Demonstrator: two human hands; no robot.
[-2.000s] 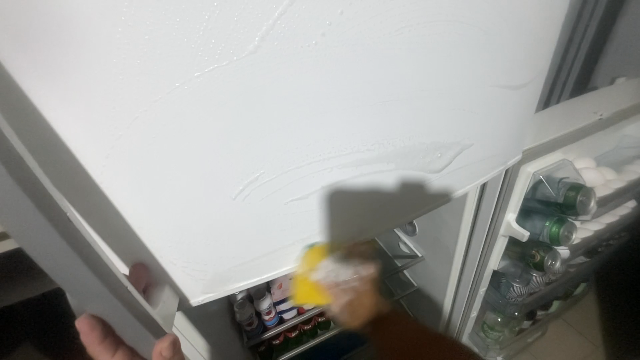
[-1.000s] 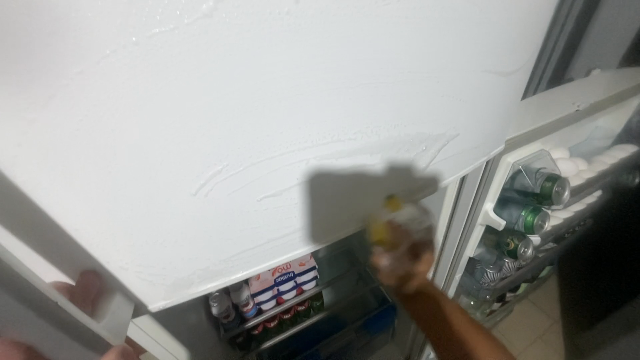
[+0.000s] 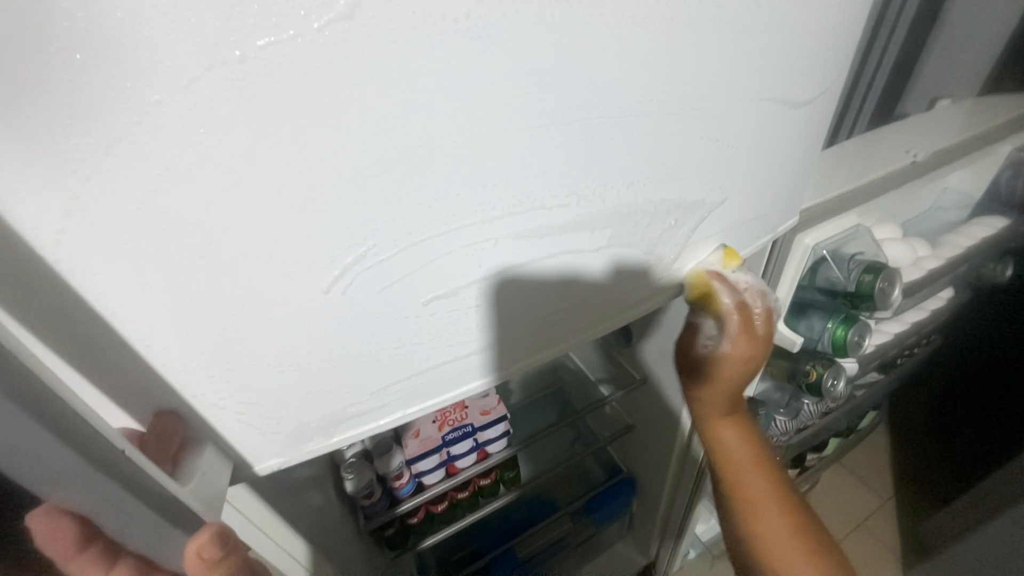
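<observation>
My right hand (image 3: 728, 328), covered with foam, holds a yellow sponge (image 3: 708, 288) against the lower right edge of a wet white panel (image 3: 480, 160). Soapy streaks and droplets mark the panel's face, and a dark shadow falls on its lower part. At the lower left is my left hand (image 3: 120, 536), its fingers around the edge of a grey-white door or frame (image 3: 160, 448); part of the hand is hidden behind that edge, and a fingertip shows through a gap.
Below the panel, wire-edged fridge shelves (image 3: 560, 400) hold yogurt cups (image 3: 460, 436), bottles and cans. An open fridge door (image 3: 840, 184) at the right carries green drink cans (image 3: 848, 334) and eggs (image 3: 896, 250) in its racks. Floor tiles (image 3: 856, 496) show at the lower right.
My right hand has moved right with the sponge along the panel's lower edge, from above the bottles toward the open door. The view has shifted somewhat. My left hand stays at the lower left.
</observation>
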